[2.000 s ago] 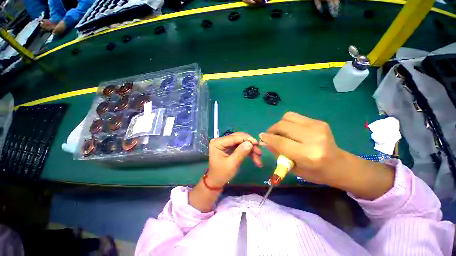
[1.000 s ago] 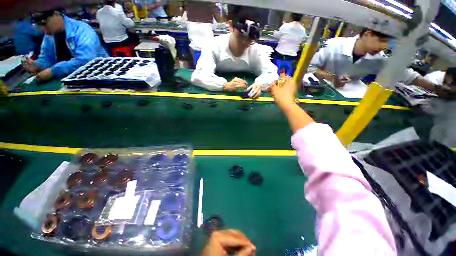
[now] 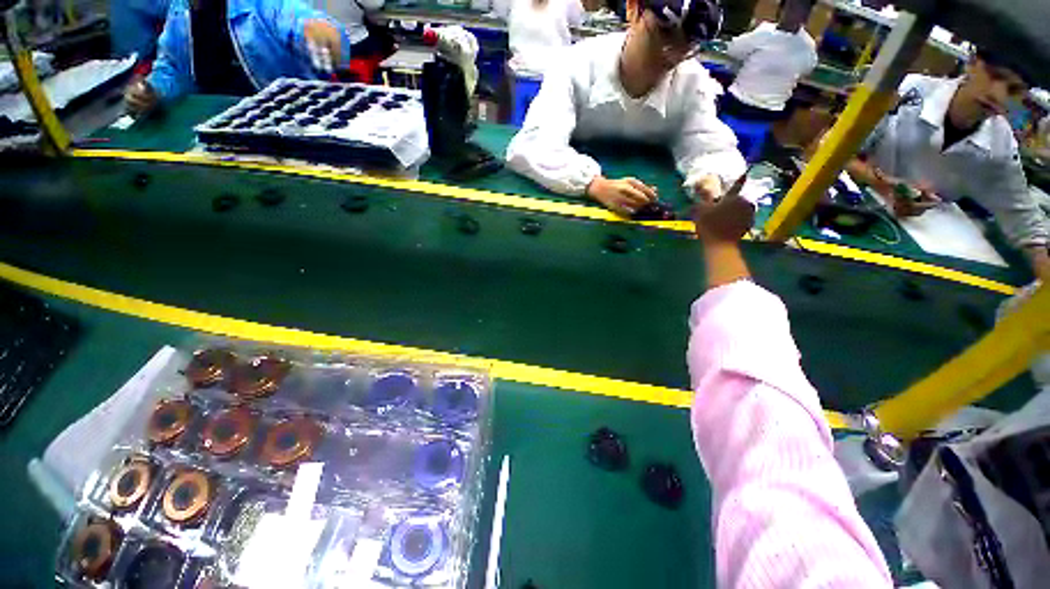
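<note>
My right hand [image 3: 725, 219] is stretched out over the far edge of the conveyor, beside the hands of a person in white. It is small and dark, one finger or thin thing points up, and I cannot tell whether it holds anything. My left hand is out of the picture. Two loose black watch cases [image 3: 636, 466] lie on the green bench left of my sleeve. Clear blister trays [image 3: 345, 431] with copper-brown cases [image 3: 227, 430] and blue-violet cases [image 3: 417, 543] lie at the lower left. The screwdriver cannot be made out.
The green conveyor [image 3: 380, 276] carries several dark round pieces. Beyond it are a black slotted tray [image 3: 317, 121] and several people. A white stick [image 3: 497, 524] lies beside the clear trays. A yellow post [image 3: 973, 366] stands at the right.
Two seconds ago both hands were together over the bench with the screwdriver. Since then my right arm has reached across the conveyor, and my left hand has left the picture. The view has risen.
</note>
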